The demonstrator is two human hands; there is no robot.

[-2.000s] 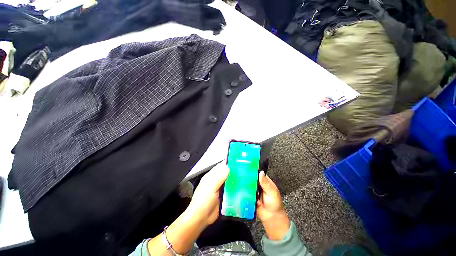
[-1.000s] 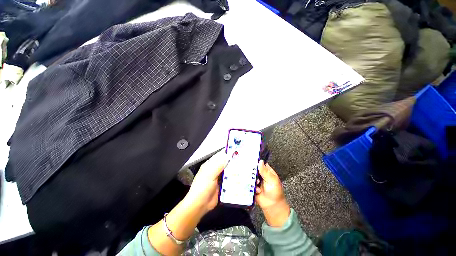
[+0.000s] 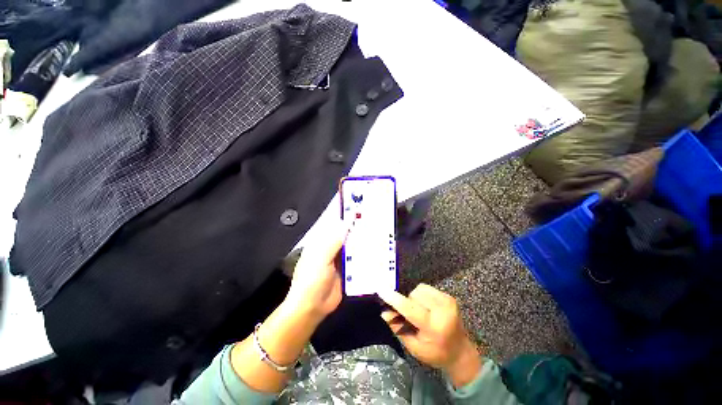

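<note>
A smartphone with a lit, mostly white screen is held upright over my lap. My left hand grips its left side, with the thumb along the edge. My right hand is below and to the right of the phone, its index fingertip at the lower edge of the screen, the other fingers curled. A black coat lies on the table to the left, with a dark grey checked part folded over it. Dark buttons run along its front edge.
The white table ends in a corner at the right. Beyond are a speckled floor, a blue crate with dark cloth in it, and an olive bundle. More dark garments lie at the table's far left.
The screen has gone from green to white. The phone has moved up and slightly left with my left hand. My right hand has let go of its side and moved to its lower edge.
</note>
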